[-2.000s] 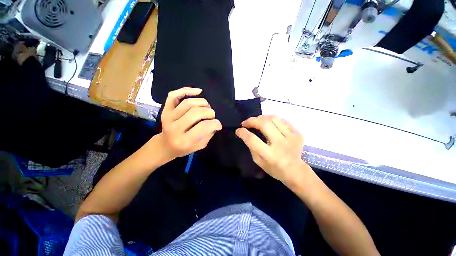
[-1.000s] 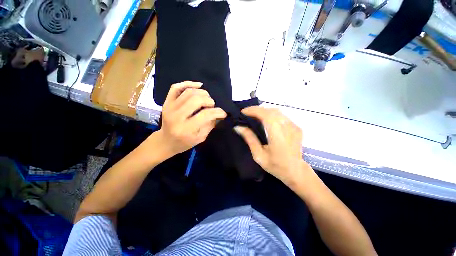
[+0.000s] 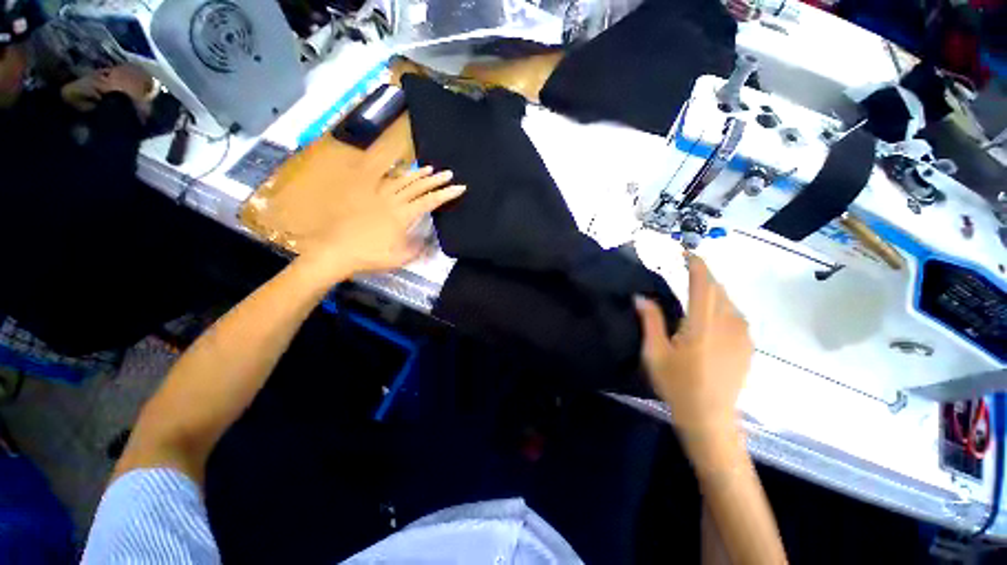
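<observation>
Black cloth panels (image 3: 508, 199) lie loose and overlapping on the white table, with a darker part hanging over the front edge. My left hand (image 3: 381, 215) is over the brown cardboard at the cloth's left side, fingers apart and fingertips at its edge. My right hand (image 3: 705, 342) is at the cloth's right end, slightly blurred, with thumb and index finger apart; the thumb overlaps the cloth. The needle area of the white sewing machine (image 3: 690, 226) is just beyond my right hand.
Taped brown cardboard (image 3: 298, 199) and a black phone (image 3: 370, 116) lie left of the cloth. A grey fan housing (image 3: 226, 55) stands behind. Another black cloth (image 3: 652, 66) lies at the back. Red-handled scissors (image 3: 972, 428) are far right. A person's hand (image 3: 110, 86) shows far left.
The view has shifted, showing more of the machine. My hands have moved apart from the pinched cloth; the left is at its left side, the right at its right end. The cloth lies more spread out.
</observation>
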